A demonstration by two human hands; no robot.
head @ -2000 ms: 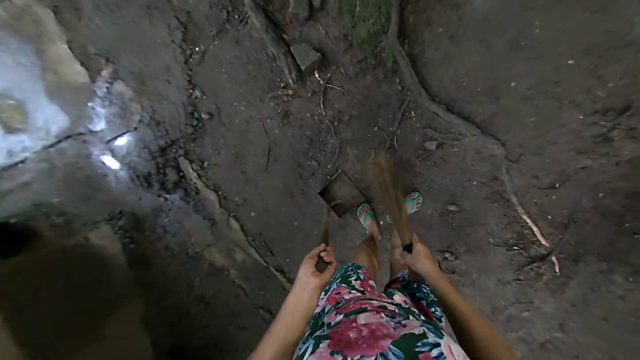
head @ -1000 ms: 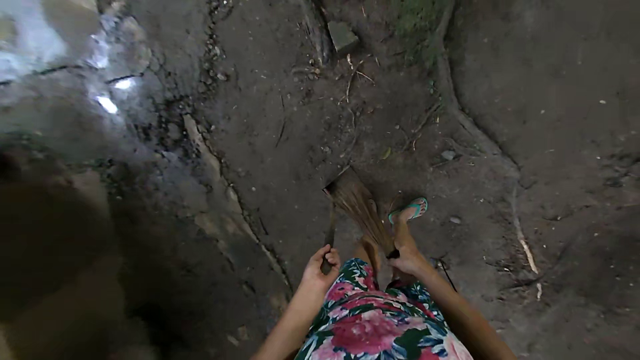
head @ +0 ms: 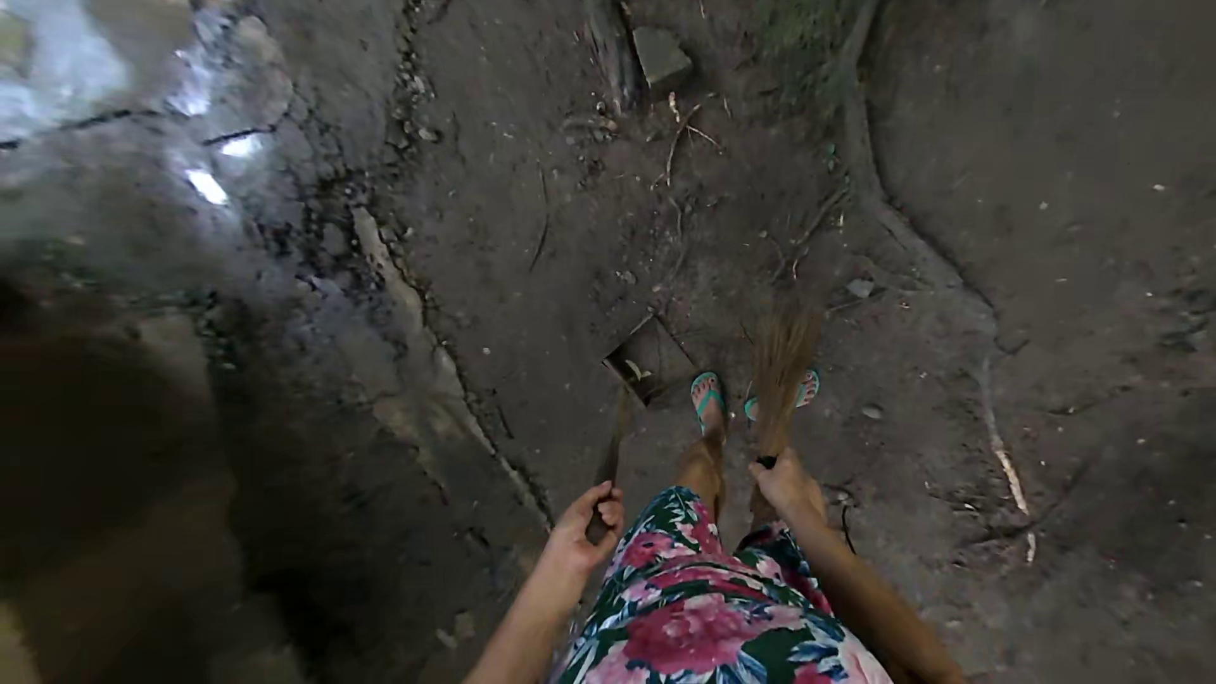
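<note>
My left hand (head: 589, 524) is closed around the wooden handle of a dustpan (head: 655, 359), whose square pan rests on the dirt in front of my feet. A pale yellowish leaf (head: 637, 370) lies in the pan. In my right hand (head: 790, 483) is a stick broom (head: 785, 370), gripped at its dark bound end. Its bristles point away from me, right of the dustpan, and partly cover my right foot in a teal flip-flop (head: 807, 388). The bristle tips are blurred.
A long tree root (head: 912, 237) runs down the right side. Beyond the dustpan lie a flat stone block (head: 662, 57) and a thick piece of wood (head: 615, 57). A cracked concrete edge (head: 418, 313) and wet ground (head: 204, 180) are on the left.
The broom has swung right, away from the dustpan it overlapped one second ago. The leaf now shows in the pan.
</note>
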